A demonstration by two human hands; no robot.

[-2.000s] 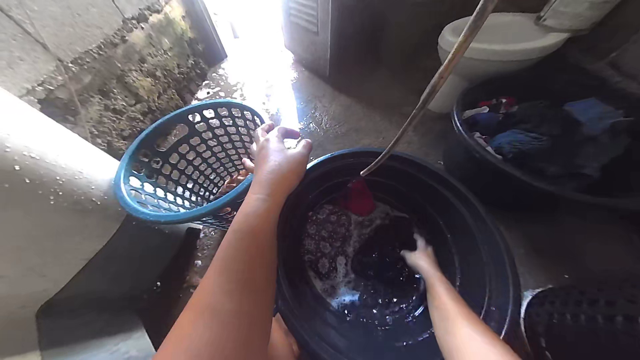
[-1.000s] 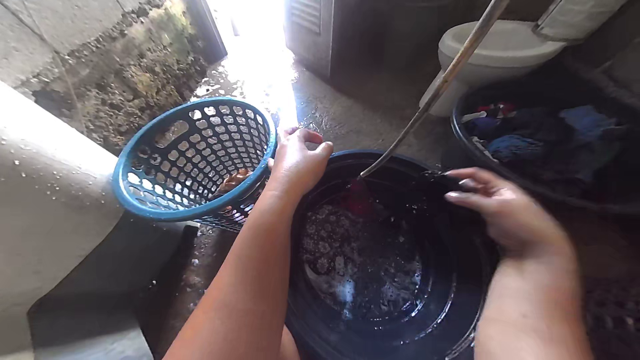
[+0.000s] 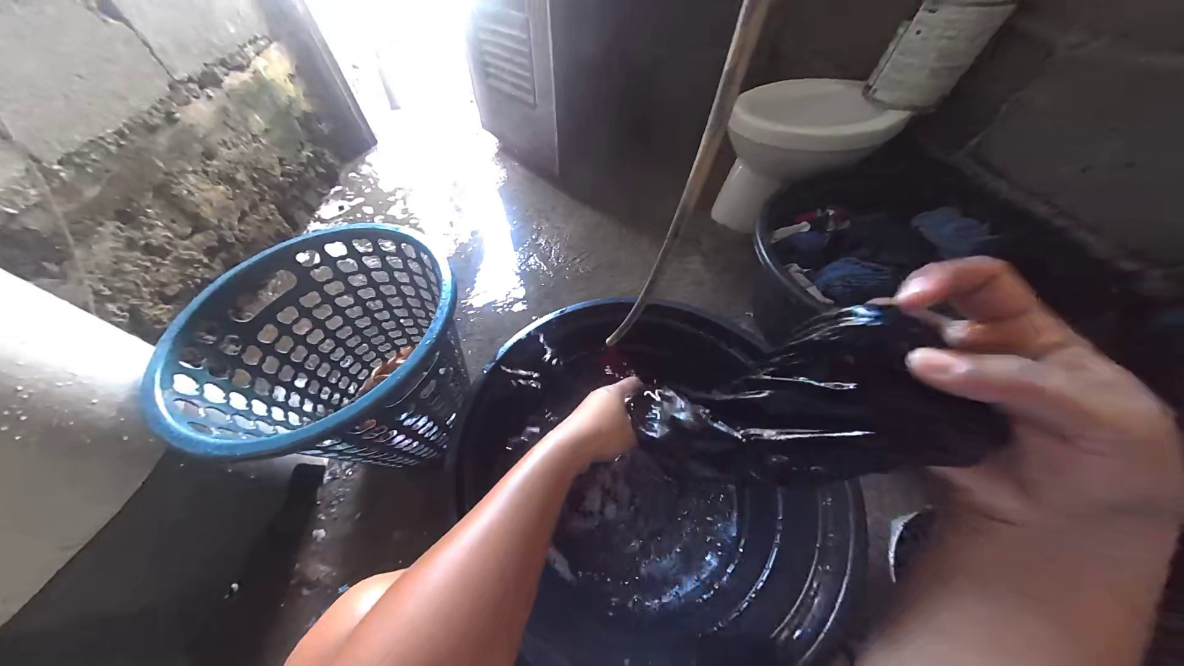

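Note:
A wet black cloth (image 3: 814, 407) is stretched between my hands over a large black tub (image 3: 814, 573) with water and soaked fabric in it. My right hand (image 3: 1017, 370) grips the cloth's right end, raised past the tub's right rim. Lower, inside the tub's rim, my left hand (image 3: 606, 421) is closed on the other end; its fingertips are partly hidden. Water streams off the cloth. The tip of a thin hose or stick (image 3: 689, 199) hangs over the tub's far side, near something red (image 3: 612, 359) below it.
A blue plastic laundry basket (image 3: 442, 287) with a little orange-brown cloth (image 3: 388, 365) leans at the left. Behind on the right, a dark basin (image 3: 763, 245) holds clothes (image 3: 856, 277), near a white toilet (image 3: 805, 116). The concrete floor (image 3: 564, 240) is wet. A rough block wall stands at the left.
My right hand has come up out of the tub and moved right, lifting the black cloth. My left hand has gone from beside the basket's rim down into the tub and taken hold of the cloth.

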